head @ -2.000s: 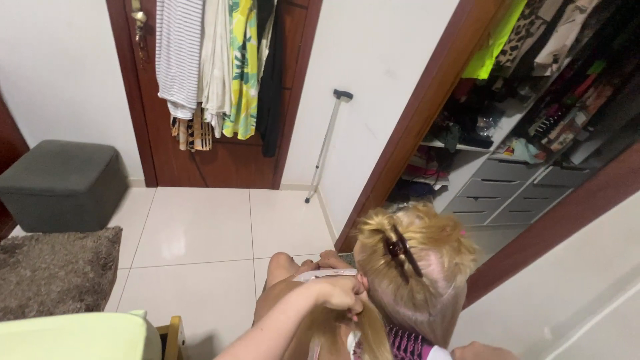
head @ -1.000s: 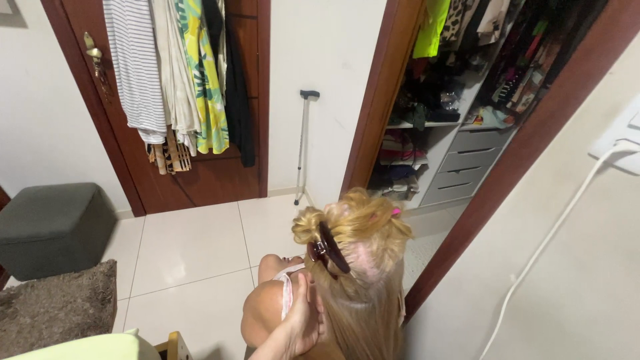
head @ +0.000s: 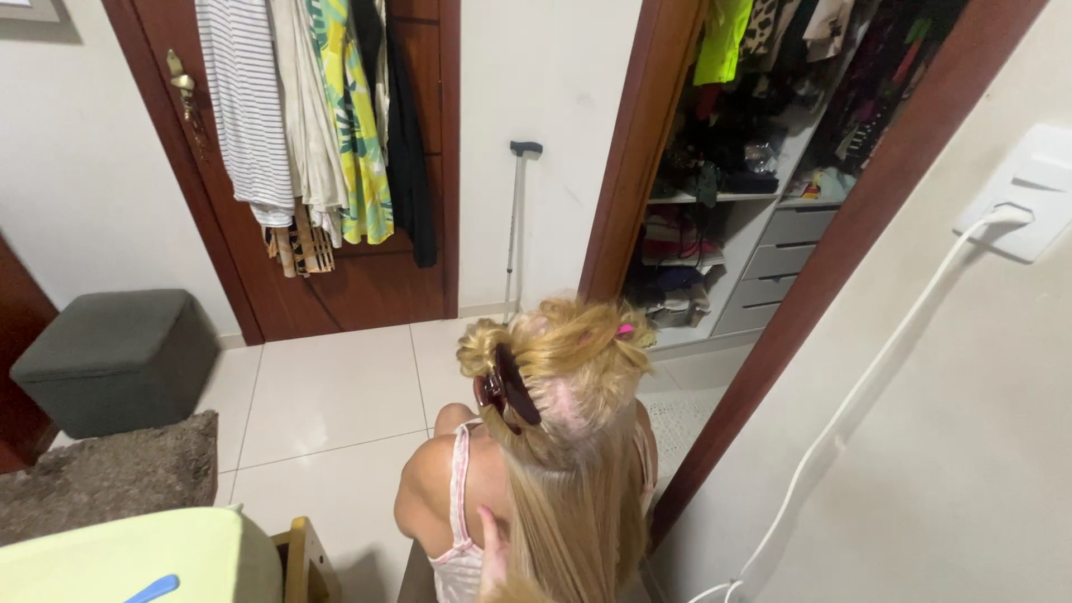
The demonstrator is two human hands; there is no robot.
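Observation:
A seated person (head: 452, 486), seen from behind, has long blond hair (head: 569, 519) hanging down the back. A dark brown claw clip (head: 511, 385) holds a twisted upper section on the left of the head, and a pink hair tie or clip (head: 625, 329) shows at the upper right. My left hand (head: 494, 553) is at the lower left edge of the loose hair, beside the person's back; its fingers are partly hidden, and whether they close on hair cannot be told. My right hand is out of view.
A pale green surface (head: 151, 544) with a blue handle (head: 152, 589) lies at lower left, next to a wooden frame (head: 303, 561). Behind are a grey ottoman (head: 113, 360), a shaggy rug (head: 109, 469) and a walking cane (head: 512, 218). A white cord (head: 825, 435) hangs along the right wall.
The view has swung to the right. Two seconds ago my left hand was up beside the head at a lock of hair; now it is lower, by the back. The hair now hangs straighter down.

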